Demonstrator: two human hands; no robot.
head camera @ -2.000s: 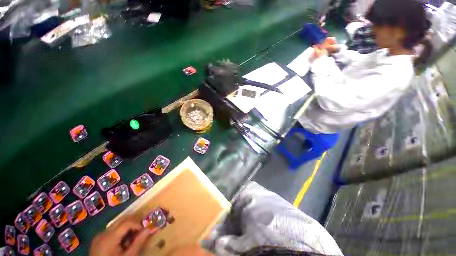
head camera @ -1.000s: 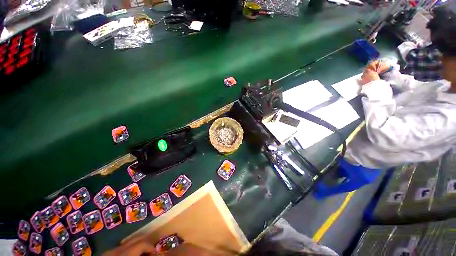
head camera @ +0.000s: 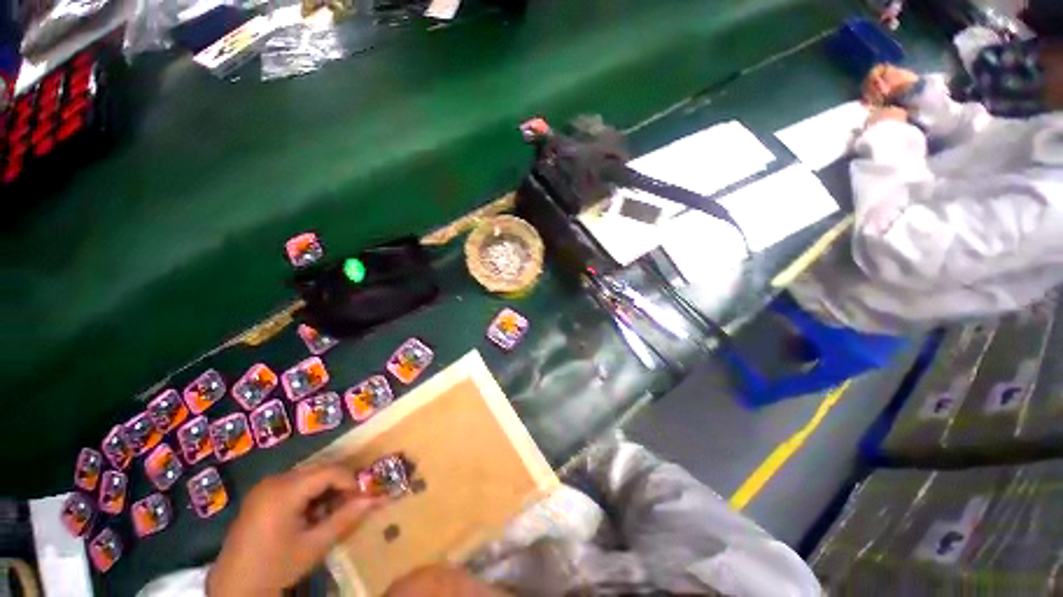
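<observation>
A small module with a pink rim and dark and orange inside lies on or just above the tan work board with its pale raised frame. My left hand reaches in from the lower left and pinches the module's left edge between thumb and fingers. My right hand shows only as a patch of skin cut off by the bottom edge; its fingers and anything in them are hidden. Many similar modules lie in uneven rows on the green mat left of the board.
Beyond the board are a black pouch, a round bowl, a black stand, metal tools and white papers. At right, a person in a white coat sits on a blue stool, near wrapped cartons.
The view has shifted, bringing more of the board and my left hand into sight than one second ago. My left hand still holds a module over the board.
</observation>
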